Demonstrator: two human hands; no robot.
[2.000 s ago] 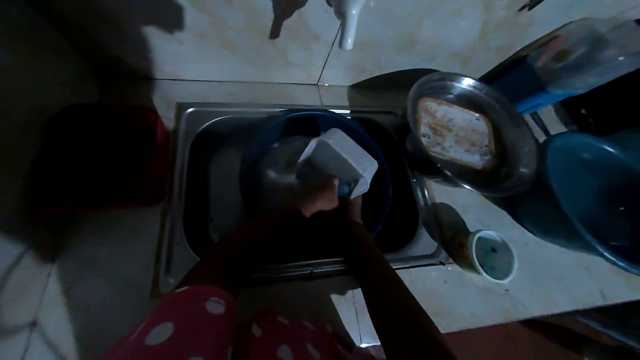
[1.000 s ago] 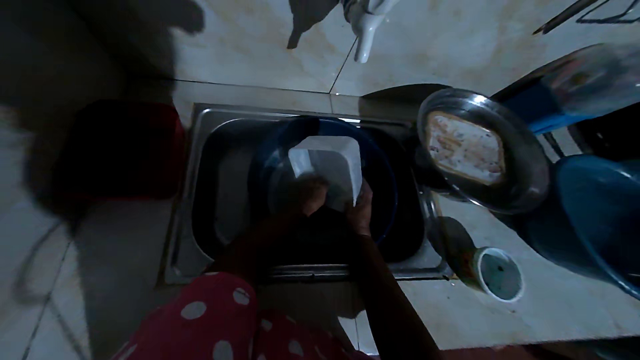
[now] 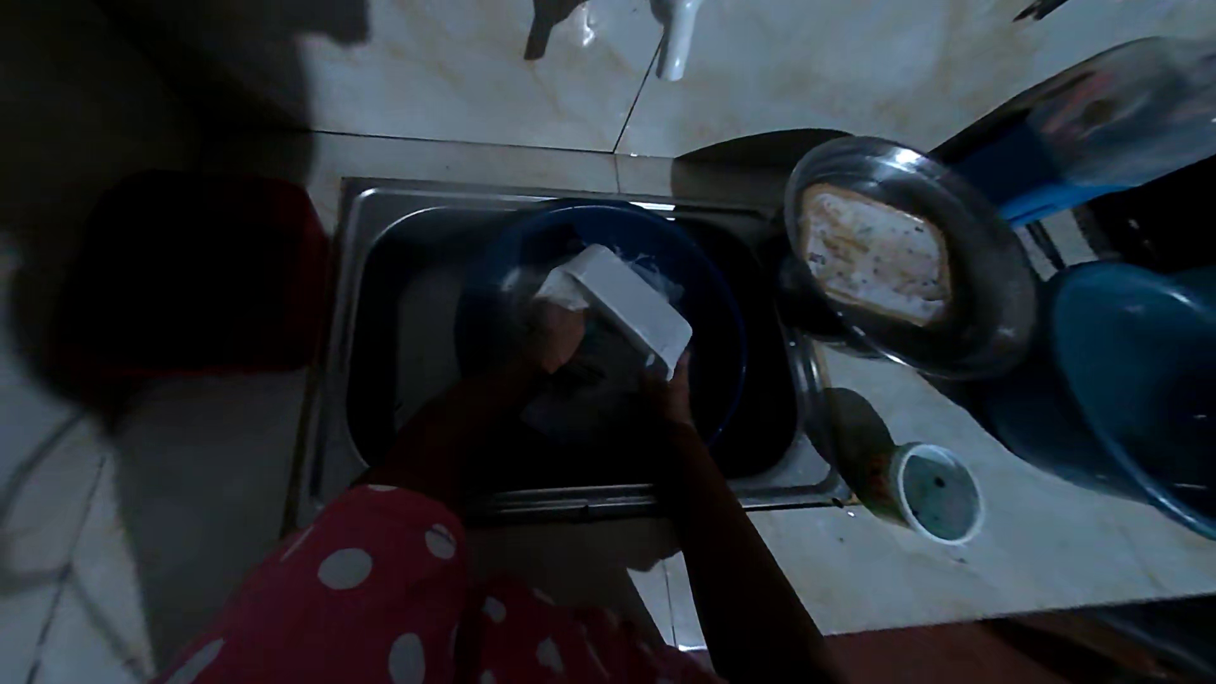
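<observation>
A white rectangular plastic container [image 3: 632, 306] is tilted on its side over a dark blue basin [image 3: 719, 275], which stands in a stainless steel sink [image 3: 328, 418]. My left hand [image 3: 556, 334] is at the container's left end, with its fingers partly hidden there; whether it holds a cloth or sponge cannot be made out. The fingers of my right hand [image 3: 676, 391] grip the container's lower right end. Below the hands, the basin's inside is dark and seems to hold water.
A dark red container [image 3: 318, 275] is left of the sink. On the right counter are a metal bowl [image 3: 1007, 304] holding a stained white tray [image 3: 874, 255], a plastic cup [image 3: 940, 494], a blue-green tub [image 3: 1083, 380] and a clear plastic container [image 3: 1121, 114]. A white faucet [image 3: 678, 38] hangs above.
The white container has turned from facing up, with its inside showing, onto its side. My left hand has moved from inside it to its left end.
</observation>
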